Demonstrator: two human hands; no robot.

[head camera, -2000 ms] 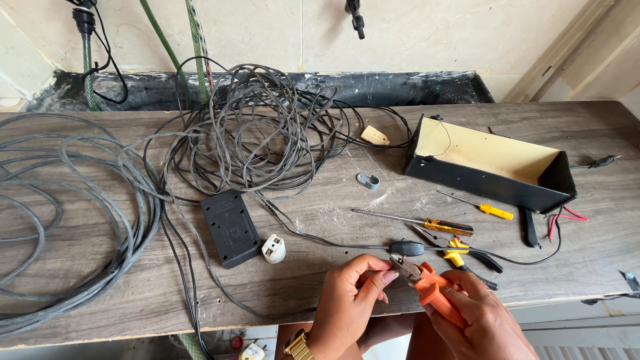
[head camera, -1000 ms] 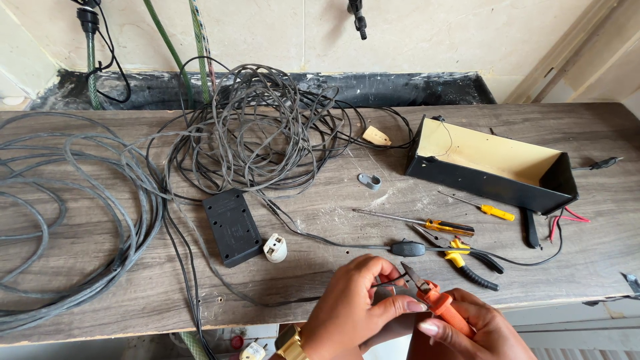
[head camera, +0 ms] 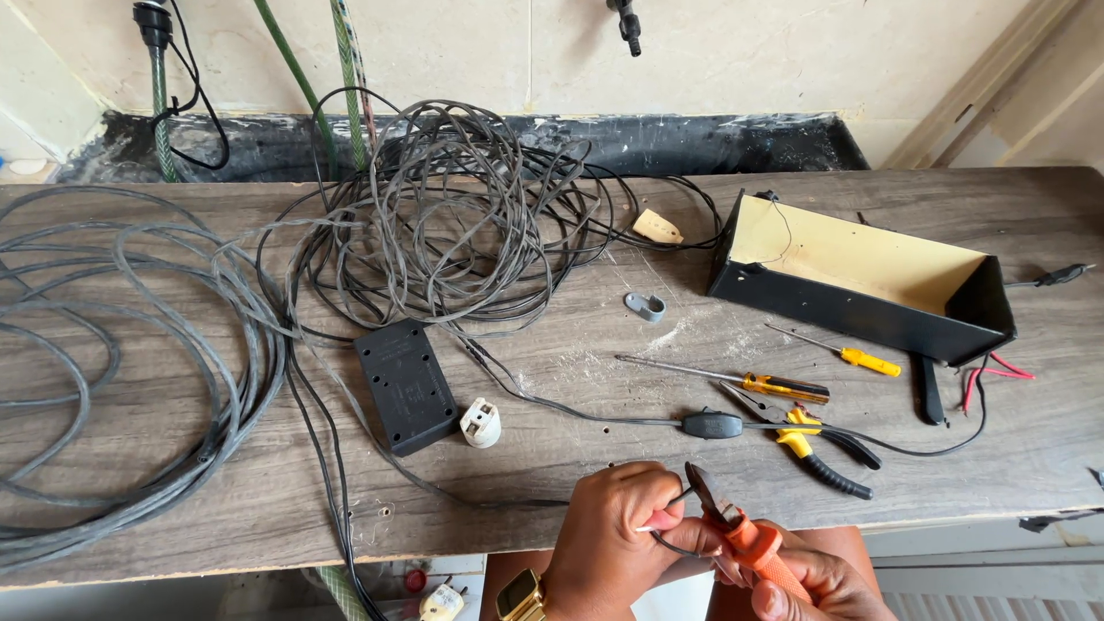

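Observation:
My left hand [head camera: 617, 535], a gold watch at its wrist, pinches the end of a black electrical cable [head camera: 526, 503] near the board's front edge. A short light-coloured tip and a bent piece of the cable show at its fingers. My right hand [head camera: 798, 578] grips the orange handles of diagonal cutting pliers [head camera: 755, 548], whose jaws stand beside the cable at my left fingertips; whether they touch it is unclear. Behind my hands lie an inline cord switch [head camera: 711, 423], yellow-and-black pliers [head camera: 806, 435] and a screwdriver with an amber handle [head camera: 785, 387].
Tangled cable [head camera: 466, 216] and a large grey coil [head camera: 233, 379] cover the left and middle. A black box [head camera: 401, 388], white plug [head camera: 480, 423], grey clip [head camera: 645, 306], cream plug cover [head camera: 658, 227], small yellow screwdriver [head camera: 869, 361] and open metal housing [head camera: 854, 302] lie around.
The pliers' jaws have moved away from between my left fingers and now point upward beside them. Both hands stay near the front edge.

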